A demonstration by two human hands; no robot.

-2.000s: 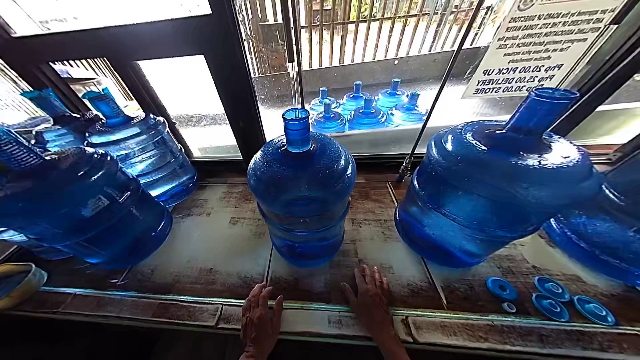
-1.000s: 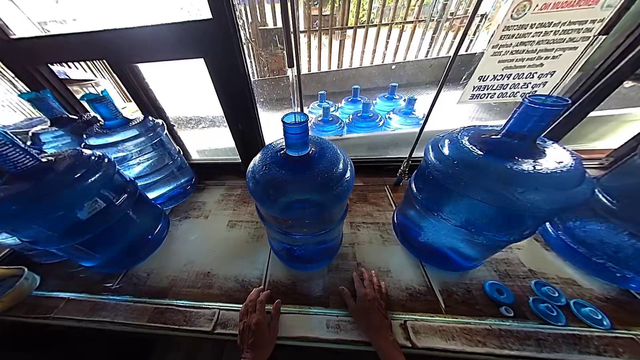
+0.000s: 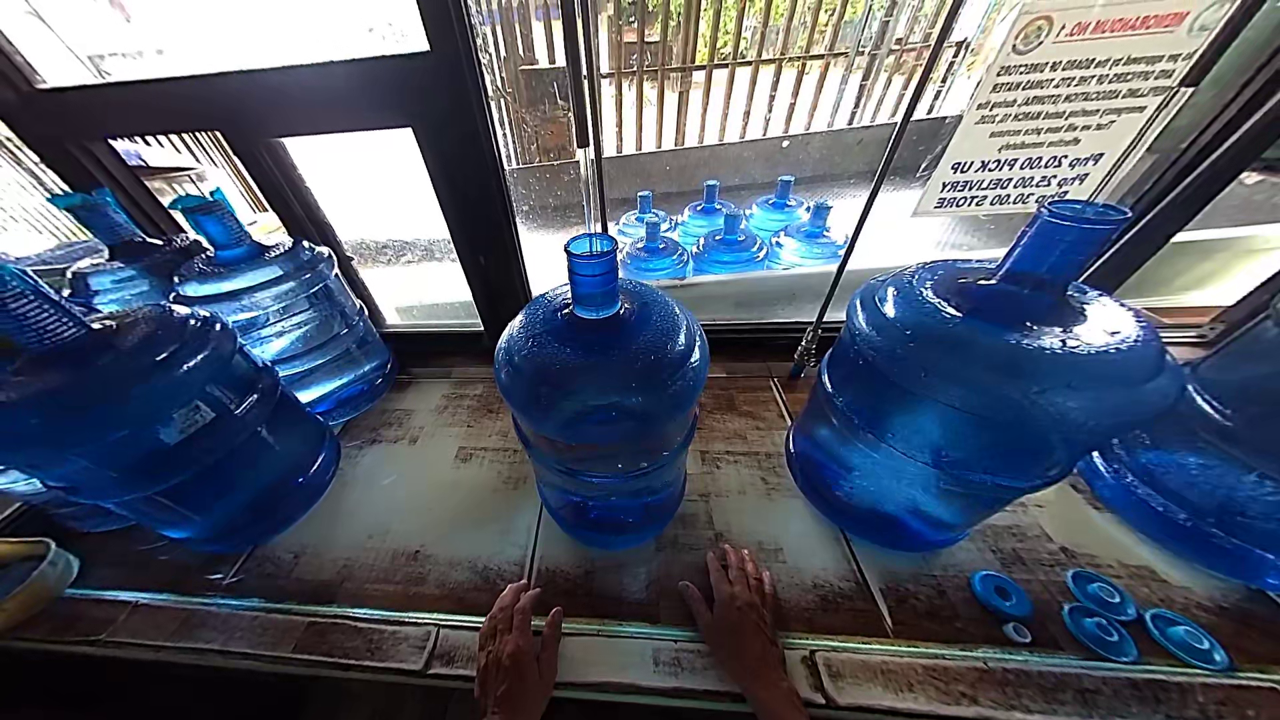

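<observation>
A large blue plastic water jug (image 3: pixel 603 410) stands upright on the tiled counter straight ahead, its neck uncapped. Above that neck, a thin clear stream or tube (image 3: pixel 590 190) comes down from a dark pipe; which of the two I cannot tell. My left hand (image 3: pixel 517 650) rests empty on the counter's front edge, left of centre. My right hand (image 3: pixel 738 620) lies palm down with fingers spread on the countertop, just in front of the jug and not touching it. Both hands hold nothing.
An uncapped blue jug (image 3: pixel 960 400) stands at right, another partly cut off beyond it. Several blue caps (image 3: pixel 1100 632) lie near the right front edge. At left are several jugs (image 3: pixel 290 320) and a bowl-like container (image 3: pixel 35 580). Behind the window glass, more jugs (image 3: pixel 730 245) stand outside.
</observation>
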